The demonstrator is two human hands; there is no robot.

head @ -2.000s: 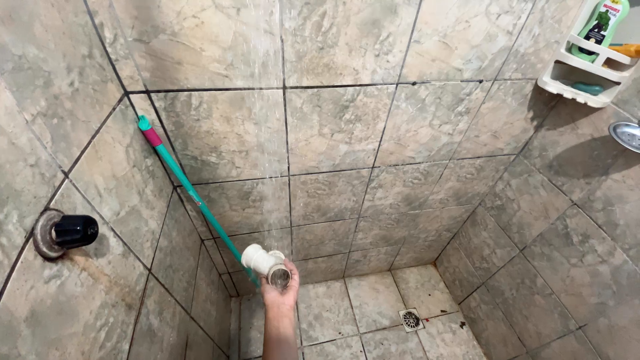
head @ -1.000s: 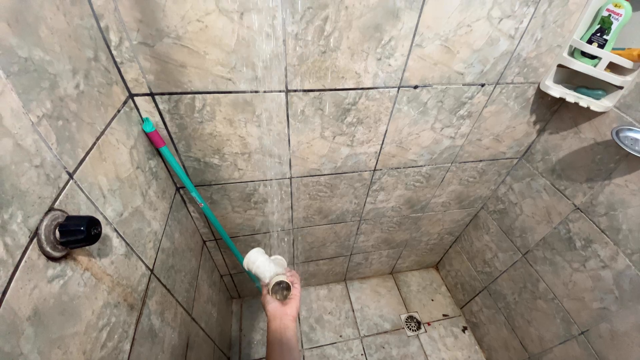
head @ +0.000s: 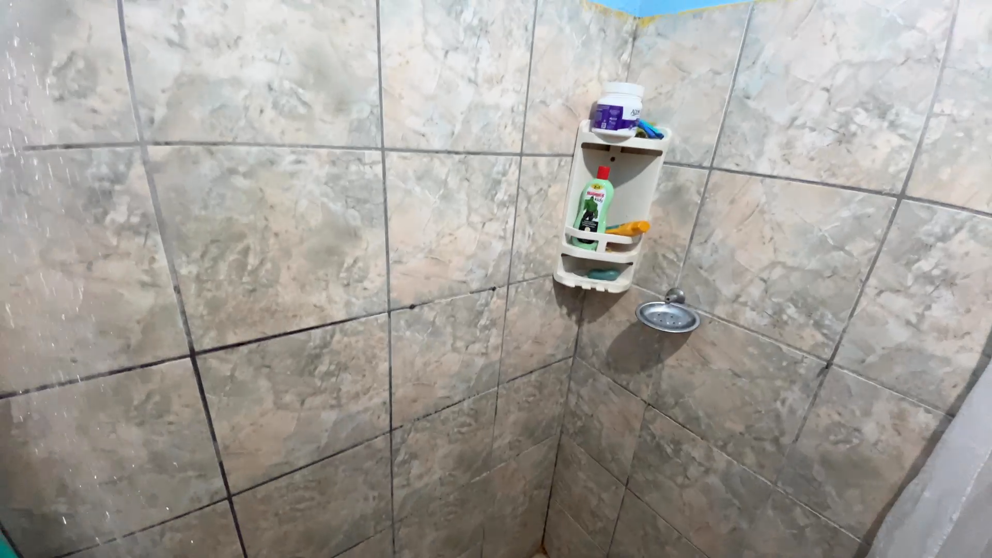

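Observation:
Neither of my hands shows in the head view now, so what they hold is hidden. In the corner of the tiled shower hangs a white plastic corner shelf [head: 632, 186]. A white jar with a purple label [head: 618, 110] stands on its top, beside a small blue item [head: 649, 130]. The middle tier holds a green bottle with a red cap [head: 595, 205] and an orange item [head: 628, 229]. A green bar of soap [head: 603, 274] lies on the lowest tier. Right of and below the shelf, a round metal soap dish [head: 668, 316] is fixed to the wall.
Water drops [head: 58, 310] fall at the left side. Tiled walls [head: 287, 240] meet in the corner below the shelf. A whitish curtain or sheet [head: 942, 480] hangs at the lower right. A bit of something green [head: 9, 545] shows at the bottom left edge.
The view has swung up and to the right. The hand with the white fitting, the green pole, the black knob and the floor drain have left the frame.

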